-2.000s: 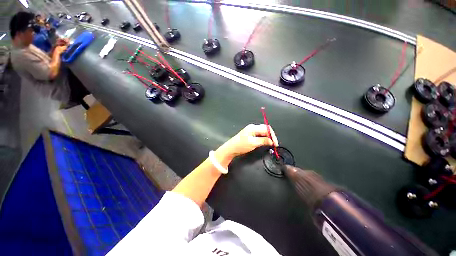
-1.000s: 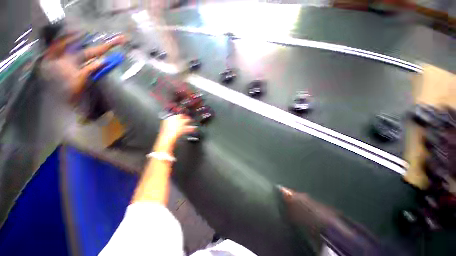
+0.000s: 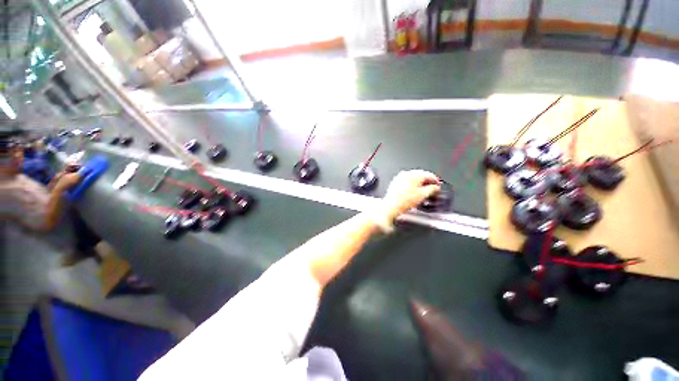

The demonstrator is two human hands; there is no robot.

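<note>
My left hand (image 3: pixel 409 195) reaches across the paired white strips and has its fingers on a round black wired unit (image 3: pixel 441 198) in the row beyond them. The fingers hide part of the unit. Faint red wires rise to its right. The hot-air gun (image 3: pixel 447 338) is at the lower centre-right, blurred and cut off by the bottom edge, with its nozzle pointing up-left. My right hand is not in view.
A cardboard sheet (image 3: pixel 640 216) at right holds a cluster of wired units (image 3: pixel 536 213). More units overlap its near edge. Grouped units (image 3: pixel 201 208) lie left. A seated person (image 3: pixel 26 193) has a blue tray (image 3: pixel 88 178). A blue bin (image 3: pixel 112 346) stands lower left.
My left hand has moved from the grouped units at left to the row beyond the strips. The view has turned right, showing more of the cardboard. The gun still points up-left.
</note>
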